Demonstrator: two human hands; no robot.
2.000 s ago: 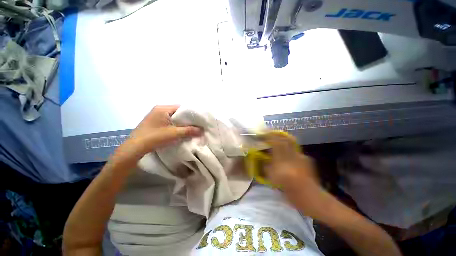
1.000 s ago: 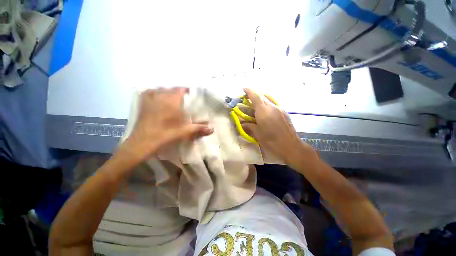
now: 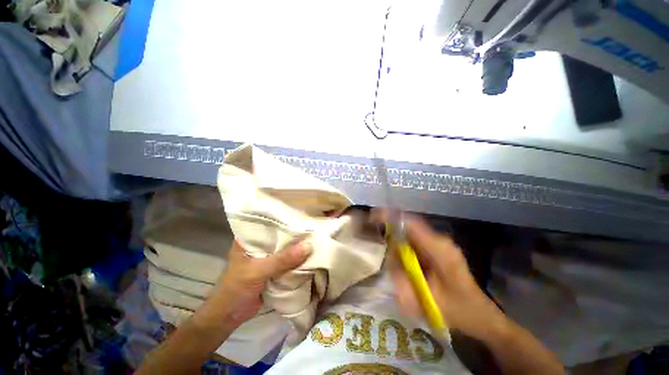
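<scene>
My left hand (image 3: 268, 275) grips a bunched cream-beige garment piece (image 3: 282, 209) at the table's front edge, above my lap. The piece is folded and its lower part hangs towards my shirt. My right hand (image 3: 433, 275), blurred, holds the scissors (image 3: 418, 282) by their yellow handles to the right of the cloth. The blurred blades point up over the ruler edge. They appear apart from the cloth. Whether the blades are open I cannot tell.
The white sewing machine (image 3: 587, 44) with its presser foot (image 3: 458, 40) stands upper right. A black flat rectangle, perhaps a phone (image 3: 591, 91), lies under its arm. The white table (image 3: 249, 80) has a grey ruler edge. Stacked beige pieces (image 3: 180, 264) lie left of my lap; scraps (image 3: 77, 33) lie upper left.
The garment piece has been lifted off the tabletop and gathered lower in my left hand. My right hand has moved down and right with the scissors. The view has shifted.
</scene>
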